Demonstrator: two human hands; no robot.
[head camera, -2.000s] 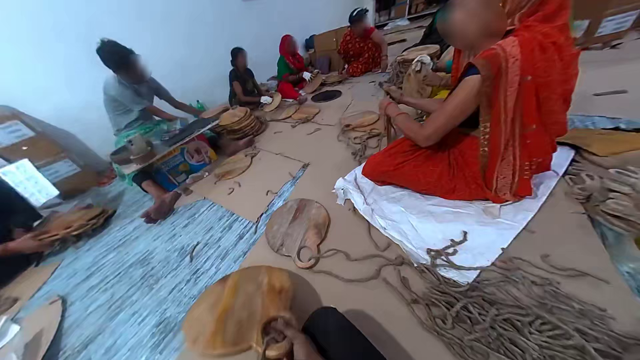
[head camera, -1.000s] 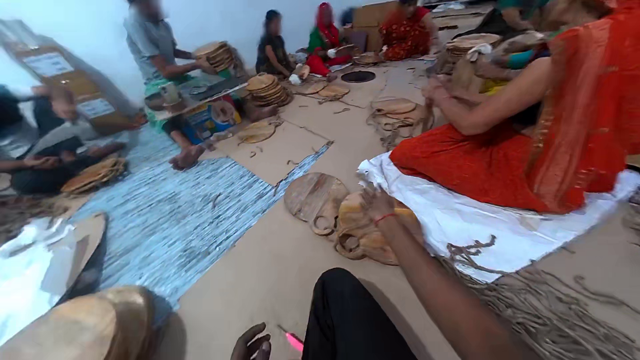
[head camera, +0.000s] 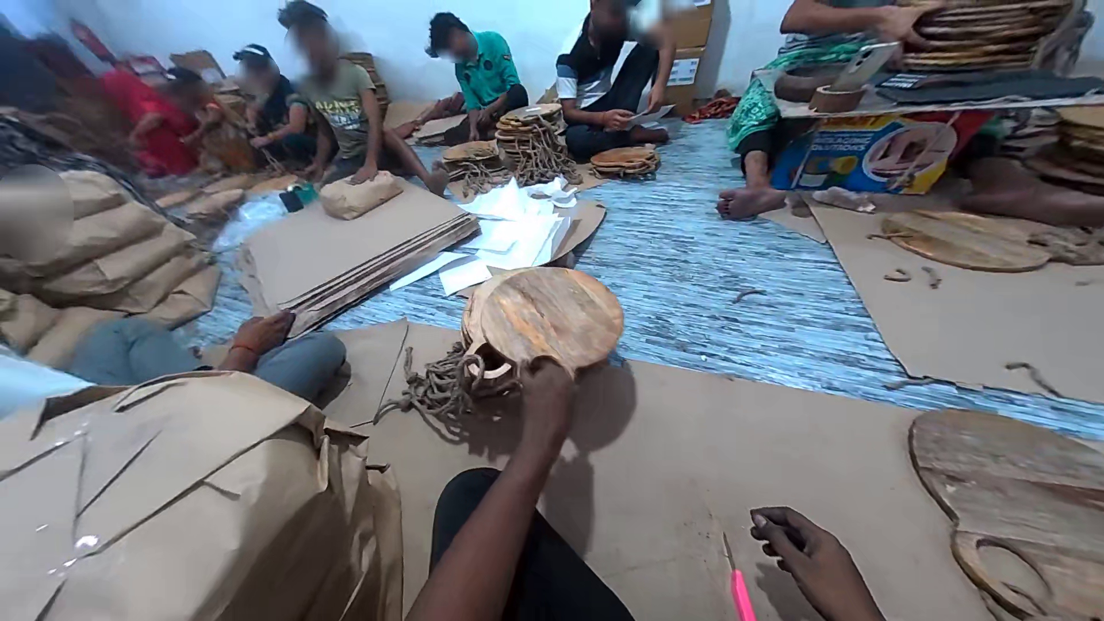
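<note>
My left hand (head camera: 548, 379) grips the near edge of a round wooden board (head camera: 552, 315) on top of a small stack. Beside this hand, at the stack's near left, are a ring-shaped wooden handle (head camera: 489, 360) and a tangle of knotted brown rope (head camera: 435, 384). My right hand (head camera: 802, 552) is low at the right, fingers loosely curled and apart, holding nothing. Just left of it lies a thin pointed tool with a pink handle (head camera: 738, 591). Farther right, wooden boards with a looped handle (head camera: 1026, 509) lie on the brown cardboard (head camera: 681, 448).
A large brown paper-wrapped bundle (head camera: 198, 500) stands close at the left. Beyond it, a person's hand (head camera: 263, 332) touches stacked cardboard sheets (head camera: 362, 250). White papers (head camera: 517, 233) lie behind my board stack. Several people sit farther back among more boards, near a low table (head camera: 931, 103).
The view has swung far left. My right hand, on the boards by the white sheet one second ago, is off them; my left hand has moved from beside the pink-handled tool to the board stack.
</note>
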